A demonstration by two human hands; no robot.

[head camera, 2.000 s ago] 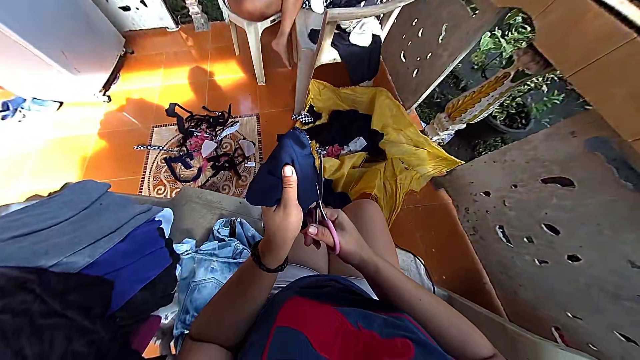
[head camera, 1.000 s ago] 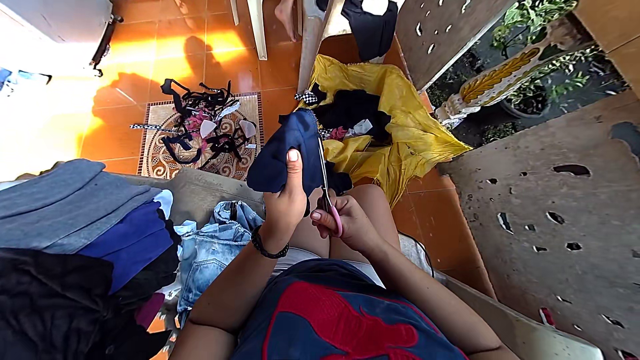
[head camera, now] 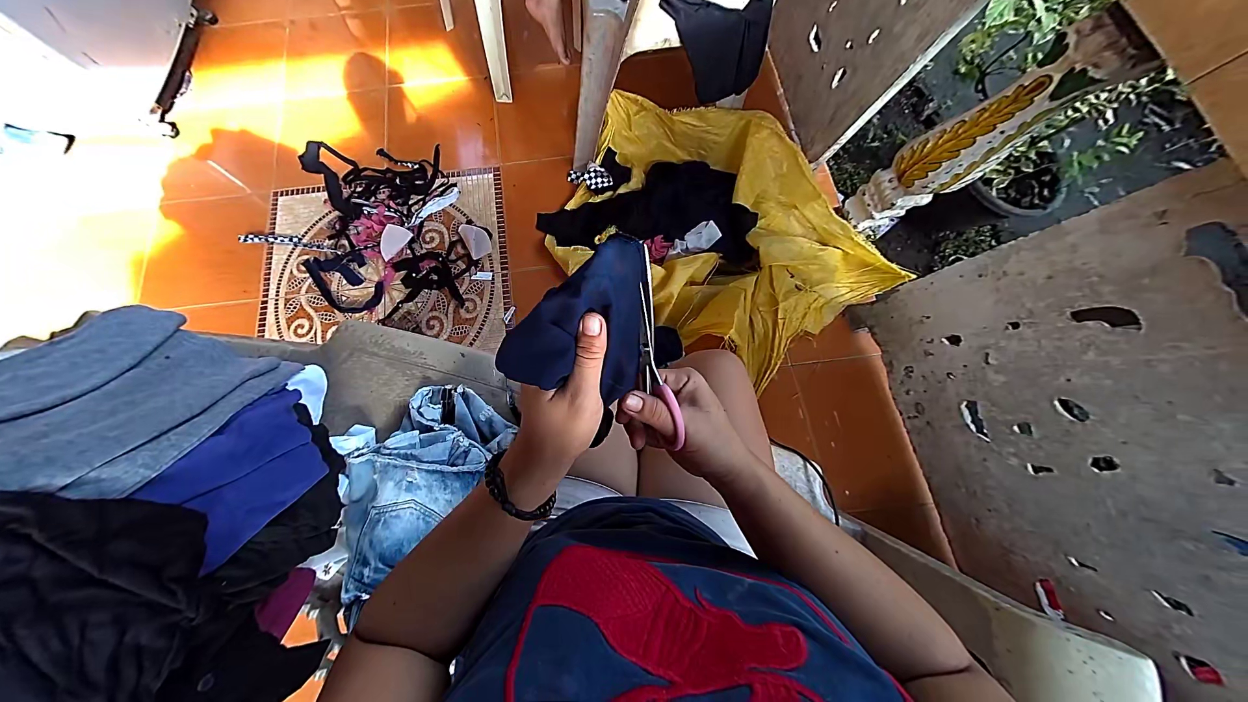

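Observation:
My left hand (head camera: 570, 400) holds a piece of dark navy fabric (head camera: 575, 317) over my lap, its thumb lying on top of the cloth. In my right hand (head camera: 687, 419) is a pair of scissors (head camera: 671, 414) with pink handles. The long blades point away from me along the right edge of the fabric; whether they bite into it I cannot tell. Beyond the fabric a yellow woven sack (head camera: 790, 224) lies spread on the floor with black cloth (head camera: 682, 210) in it. A tangle of black straps and fabric scraps (head camera: 390, 234) lies to the left of the sack.
Folded grey cloth (head camera: 127, 400), blue cloth (head camera: 239, 468) and black garments (head camera: 88, 585) are piled at my left, beside light blue denim (head camera: 419, 478). A worn panel with holes (head camera: 1063, 390) stands at my right. Chair legs (head camera: 492, 49) and another person's foot (head camera: 549, 29) are at the top.
The navy fabric, bunched and raised two seconds ago, now lies more spread, with the scissors along its right edge. Both hands keep their hold. The view has shifted slightly.

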